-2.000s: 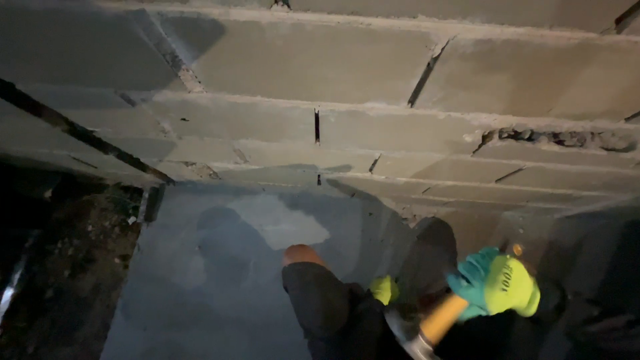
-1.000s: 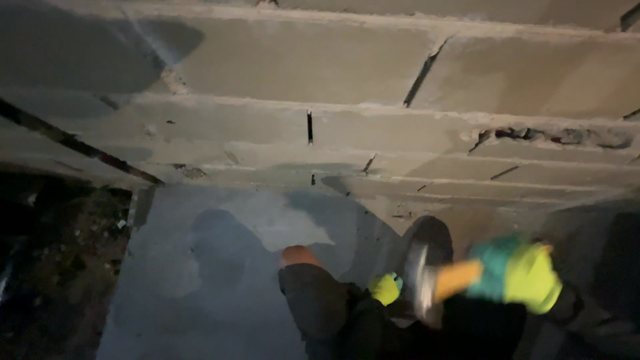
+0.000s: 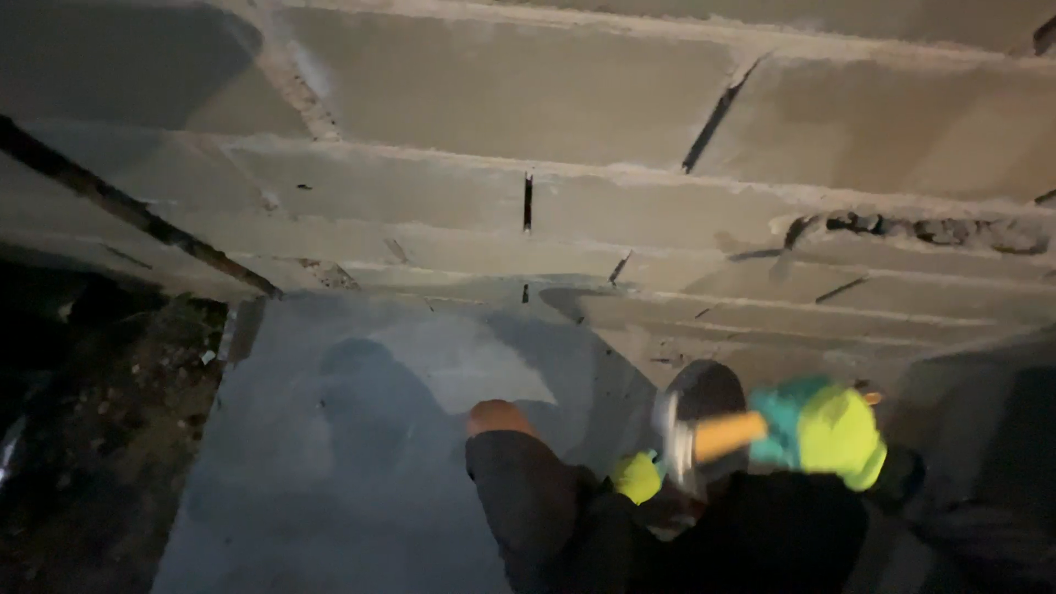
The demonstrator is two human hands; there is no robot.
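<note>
My right hand (image 3: 821,429), in a yellow-green and teal work glove, is closed on the orange-brown handle of a hammer (image 3: 730,436). The hammer's metal head, blurred by motion, is at the left end of the handle, close to my left hand (image 3: 638,477). Only a small yellow-green part of that glove shows beside my dark clothing; its fingers and anything in them are hidden or too blurred to tell. A boot with a brown toe (image 3: 497,417) stands on the grey slab (image 3: 346,495).
A block wall (image 3: 511,91) with pale mortar and dark open joints rises ahead. At right a jagged, broken-out groove (image 3: 932,231) runs along it. Dark ground with debris (image 3: 124,437) lies beyond the slab's left edge. Shadows fall across wall and slab.
The hammer, low and slanted two seconds ago, now lies nearly level, with its head farther up in view. My right hand stays on its handle.
</note>
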